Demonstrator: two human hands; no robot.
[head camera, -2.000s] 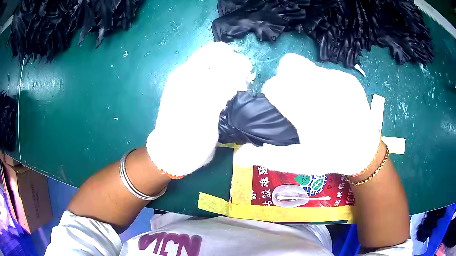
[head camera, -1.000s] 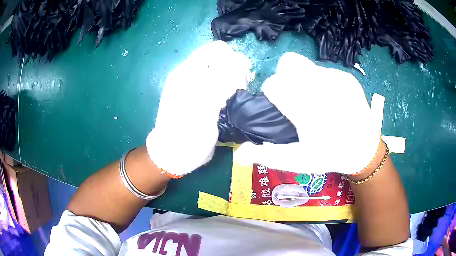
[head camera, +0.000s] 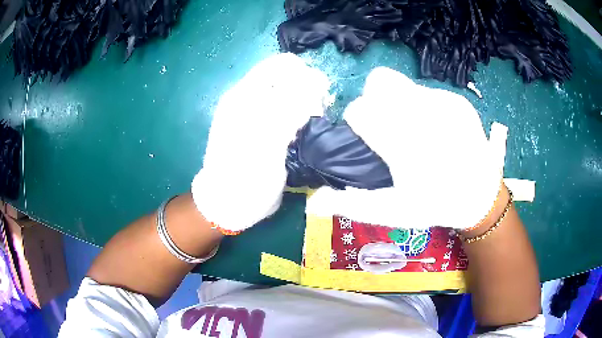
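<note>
A black pleated piece (head camera: 340, 155) is held between my two gloved hands, its folds fanning towards my right hand. My left hand (head camera: 257, 142) is in a thick white glove and closed on the piece's left side. My right hand (head camera: 426, 148) is in a matching glove and closed on its right side. The gloves are overexposed, so single fingers are hard to tell. Below the hands, a red printed card (head camera: 343, 241) lies on the table, partly hidden by my right hand. A pale oval (head camera: 379, 256) on it has a thin white stick (head camera: 416, 260) across it.
Black pleated pieces are heaped on the green table (head camera: 119, 155) at the far right (head camera: 449, 39) and far left (head camera: 86, 30). Yellow tape (head camera: 369, 280) frames the card. A black clump (head camera: 10, 162) is at the left edge. A cardboard box (head camera: 43, 254) stands below the table's left edge.
Both hands and the pleated piece have barely moved, only a slight shift up and left. The hold on the piece looks the same.
</note>
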